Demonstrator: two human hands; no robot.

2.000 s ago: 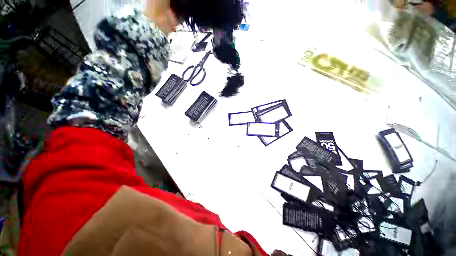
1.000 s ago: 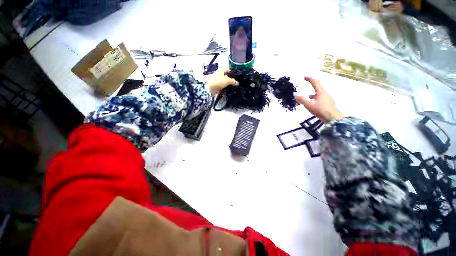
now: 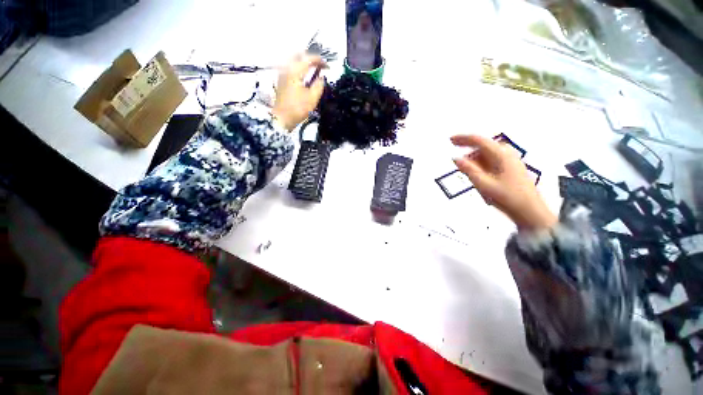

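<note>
A fuzzy black clump of hang tag strings (image 3: 361,110) lies at the centre, in front of the phone. My left hand (image 3: 297,92) is at the clump's left side, fingers bent; a small dark thing shows at its fingertips, and I cannot tell whether it is held. My right hand (image 3: 497,176) is open, fingers spread, over the white-panel tags (image 3: 455,183), partly hiding them. Two stacks of black tags with white text, a left stack (image 3: 310,171) and a right stack (image 3: 391,185), stand nearer me. A scissors loop (image 3: 310,129) shows behind the left stack.
The lit smartphone (image 3: 364,35) stands upright in a green holder (image 3: 364,73). An open brown carton (image 3: 135,104) is at left, a flat dark object (image 3: 176,139) beside it. A messy tag heap (image 3: 655,247) and a small tag stack (image 3: 641,156) are at right. Clear plastic (image 3: 574,65) lies behind.
The string clump has gone from raised in front of my face to the table, and its separate small tuft has joined it. My left hand has moved off it to the left. My right hand is over the white-panel tags.
</note>
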